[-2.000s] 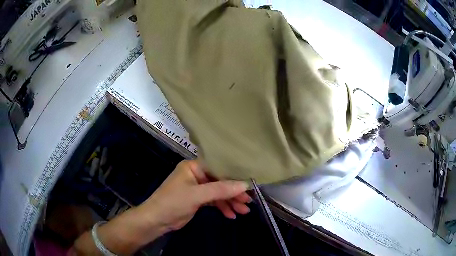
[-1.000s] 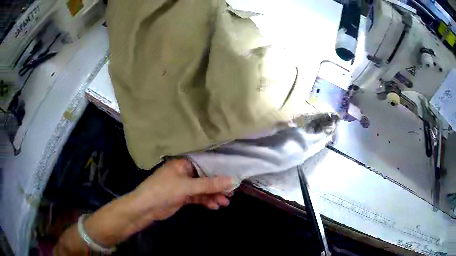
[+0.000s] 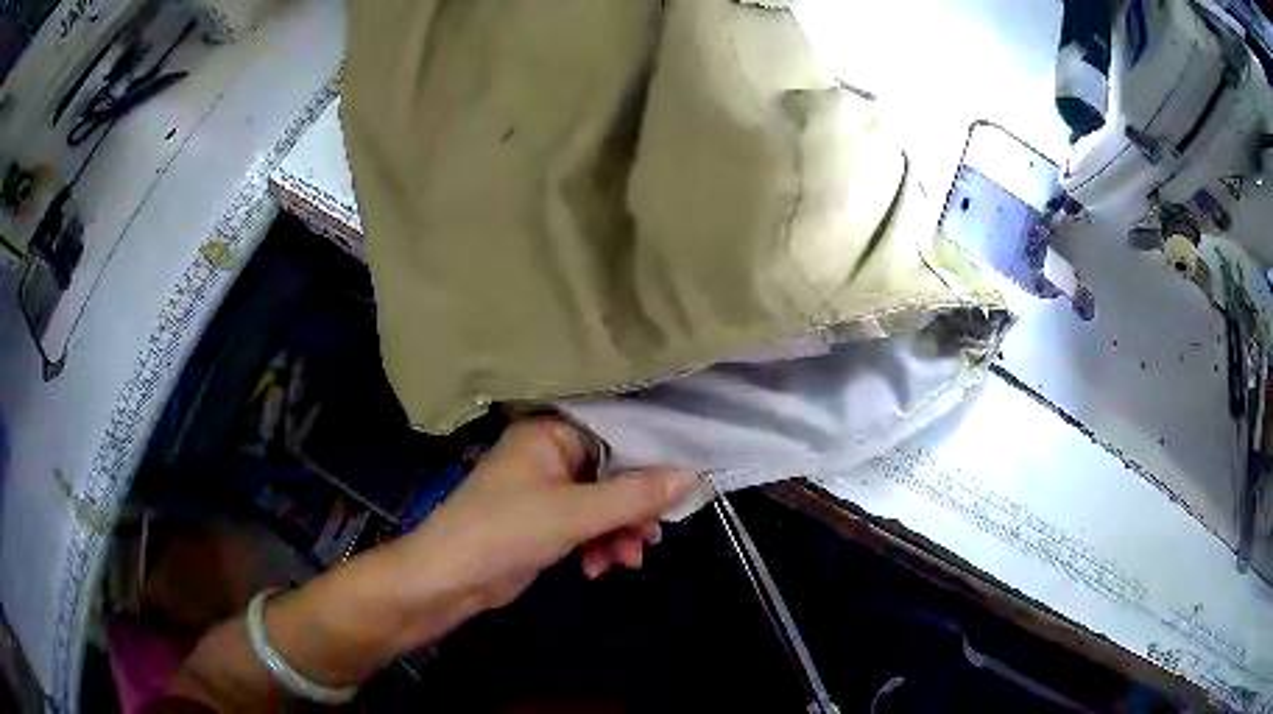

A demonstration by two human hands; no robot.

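Observation:
A khaki garment [image 3: 517, 237] spreads over the white table, its lower edge lifted off a white lining [image 3: 782, 419]. My left hand [image 3: 538, 509], with a pale bracelet at the wrist, pinches the lower edge of the white lining between thumb and fingers, beyond the table's front edge. A thin pointed metal tool [image 3: 768, 600] reaches up from the bottom of the picture, its tip at the lining edge beside my left thumb. My right hand is not in view; what holds the tool is hidden. The garment's right end lies near the presser foot [image 3: 1057, 234].
The sewing machine head [image 3: 1187, 105] stands at the upper right, with a dark lamp [image 3: 1085, 63] beside it. Long shears [image 3: 1242, 419] lie at the right. Another machine table [image 3: 210, 181] is at the left, with black-handled scissors on it. A dark gap lies between the tables.
The khaki edge has been let go and now lies above my left hand, which holds the white lining instead. The tool tip has come back to beside my left thumb. The camera view has shifted.

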